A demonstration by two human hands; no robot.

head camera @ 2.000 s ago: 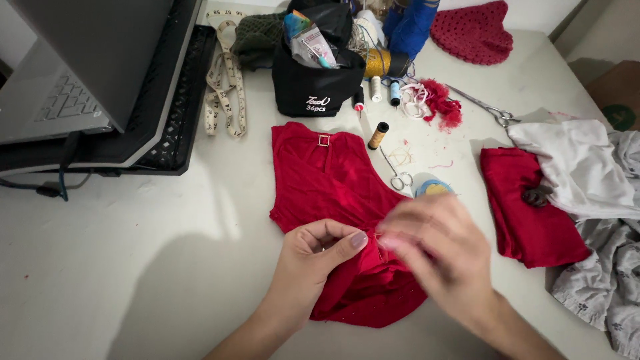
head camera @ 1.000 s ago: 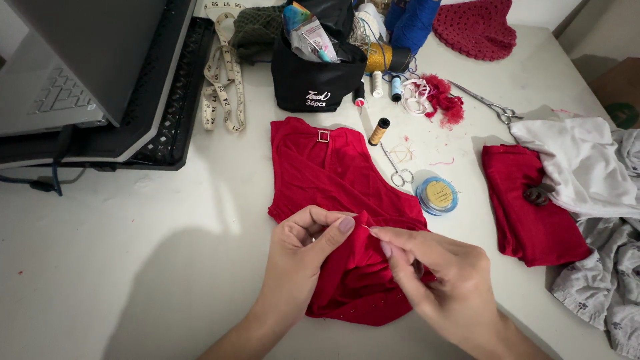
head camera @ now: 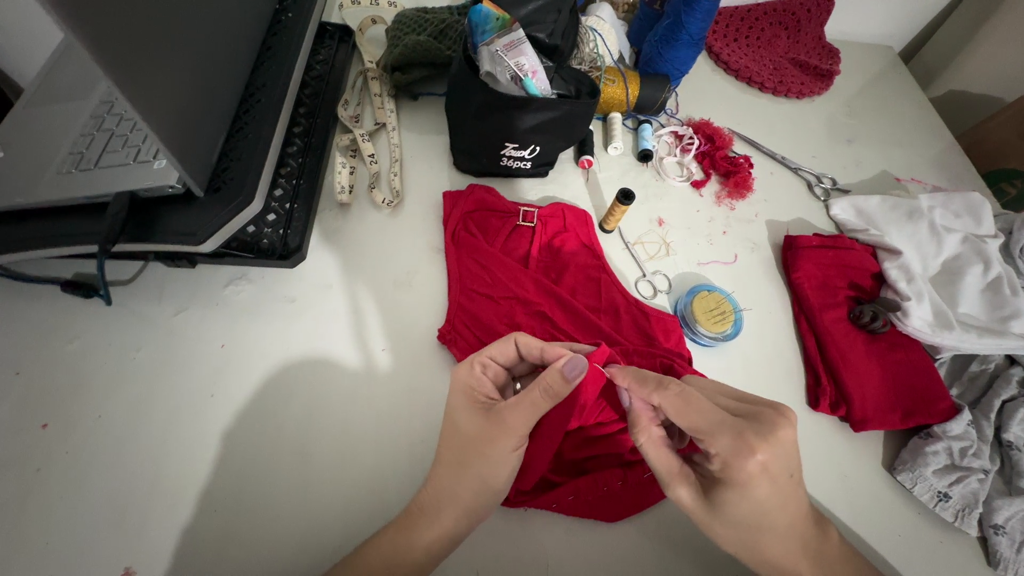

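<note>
A red fabric garment point(head camera: 552, 272) with a small square metal buckle point(head camera: 527, 216) lies on the white table, its lower part bunched up. My left hand point(head camera: 512, 408) pinches a raised fold of it between thumb and fingertips. Just right of that fold, my right hand point(head camera: 704, 448) holds a thin sewing needle point(head camera: 600, 368) between thumb and index finger, its tip at the cloth. Small embroidery scissors point(head camera: 652, 282) and a blue pin dish point(head camera: 710, 314) with several needles sit beside the garment. An orange-yellow thread spool point(head camera: 617, 210) stands near its upper right edge.
A laptop point(head camera: 104, 120) on a black stand is at left, with a measuring tape point(head camera: 370, 136) beside it. A black pouch point(head camera: 512, 128), thread spools point(head camera: 614, 134) and red yarn scraps point(head camera: 724, 164) are at the back. Larger scissors point(head camera: 792, 168) and folded red cloth point(head camera: 856, 344) lie right.
Two seconds ago my right hand was blurred and partly covered the blue pin dish; the dish now shows fully. My left hand still pinches the red fabric.
</note>
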